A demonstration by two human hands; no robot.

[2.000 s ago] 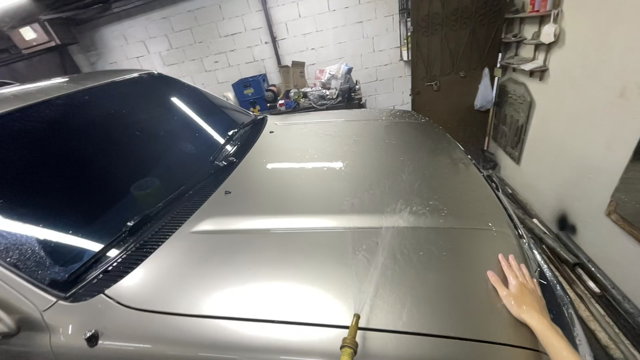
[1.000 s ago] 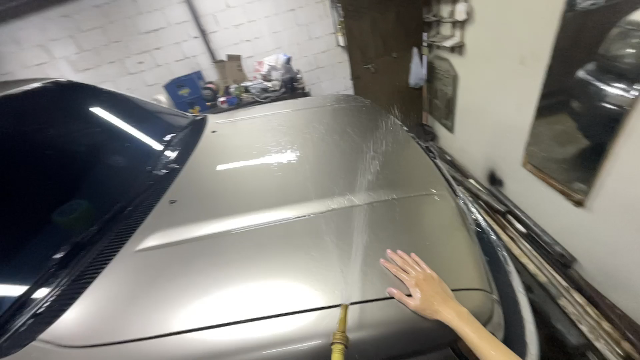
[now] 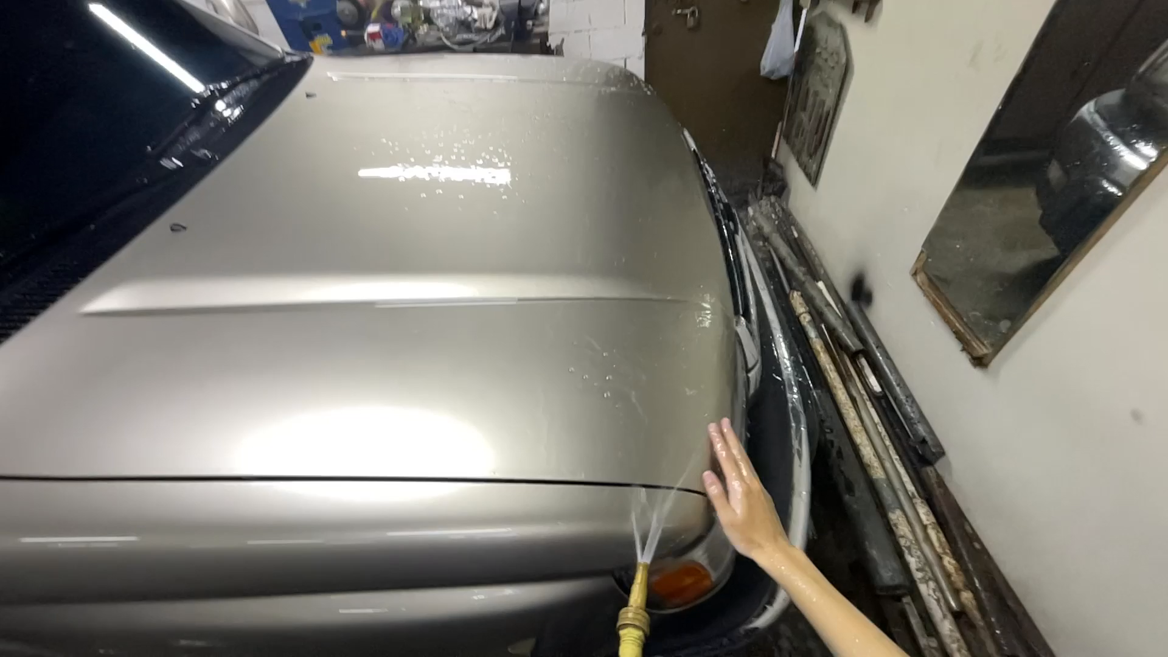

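Note:
The wet, beige-metallic car hood (image 3: 411, 237) fills the middle of the head view, with droplets and a lamp's reflection on it. At the bottom, a yellow hose nozzle (image 3: 639, 598) points up and sprays water at the hood's front corner, just above the orange turn signal lamp (image 3: 680, 584). Whatever holds the hose lies below the frame; my left hand is not seen. My right hand (image 3: 744, 502), wet and with nothing in it, is at the front corner of the car, its fingertips by the hood's edge and its thumb apart from the fingers.
Several dirty pipes and poles (image 3: 858, 420) lie along the pale wall at right, beside the bumper (image 3: 794, 438). A wood-framed mirror (image 3: 1031, 201) hangs there. Behind the car are a brown metal door (image 3: 712, 91), a hanging plastic bag (image 3: 778, 41) and a blue crate (image 3: 310, 23) beside clutter.
The nozzle's spray has moved from the middle of the hood to its front corner. My right hand has gone from the hood's near part to the front edge. The view has shifted toward the front end.

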